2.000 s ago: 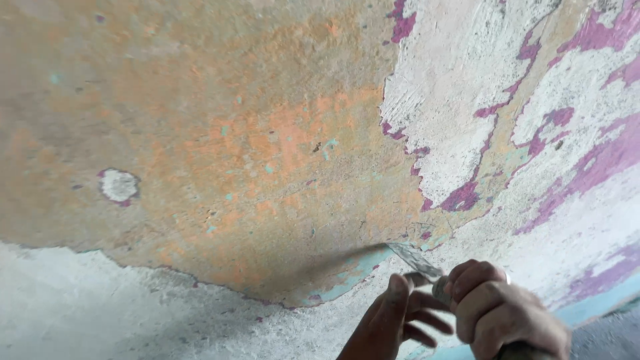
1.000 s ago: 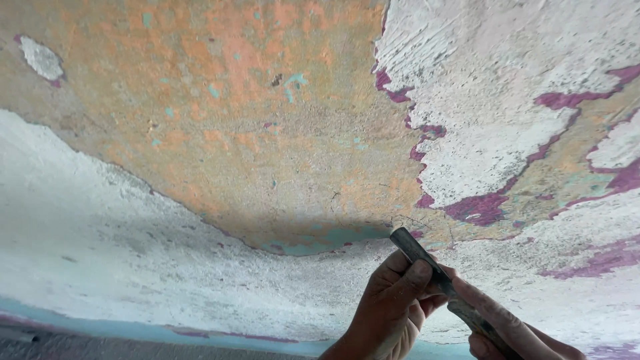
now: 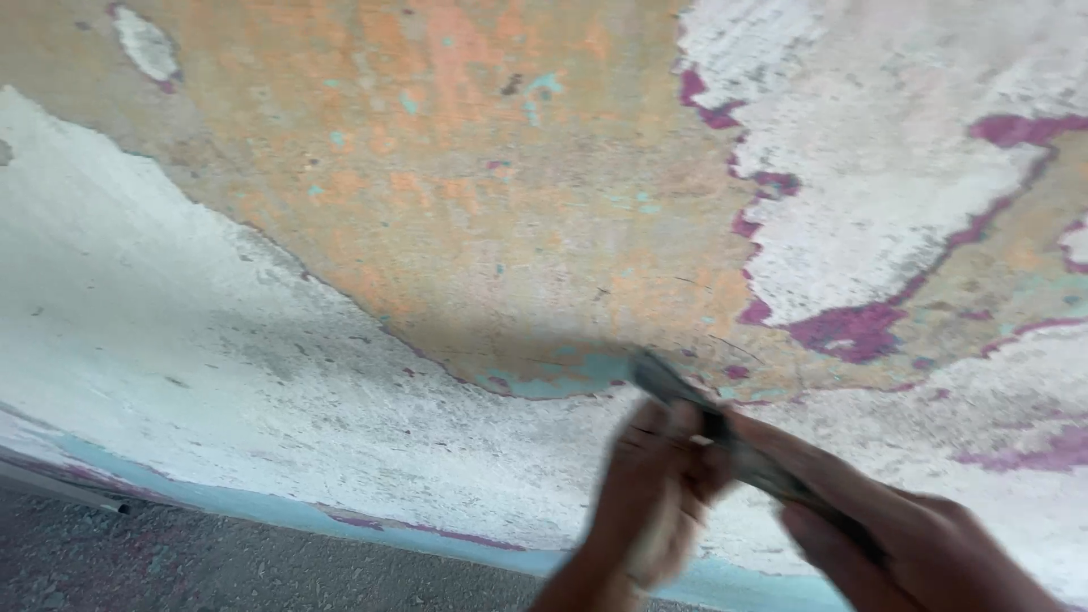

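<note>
A hand scraper (image 3: 671,382) with a dark handle reaches up and left across the lower right of the view, its blade tip at the wall (image 3: 510,229) by a light blue paint patch. Around the handle's rear part my right hand (image 3: 884,518) is closed. My left hand (image 3: 659,493) has its fingers at the front of the scraper, just below the blade. Both hands and the tool are blurred. The wall shows bare tan and orange plaster, whitish coating with ragged edges, and purple paint remnants.
Paint flakes and dust lie on the grey floor (image 3: 255,561) at the bottom left. A thin pale strip (image 3: 64,489) rests beside the wall's foot, where a light blue band (image 3: 280,518) runs along the wall.
The scraper blade, at the wall two seconds ago, is seen with my left fingers close behind it. The view has shifted, with more floor showing at the lower left.
</note>
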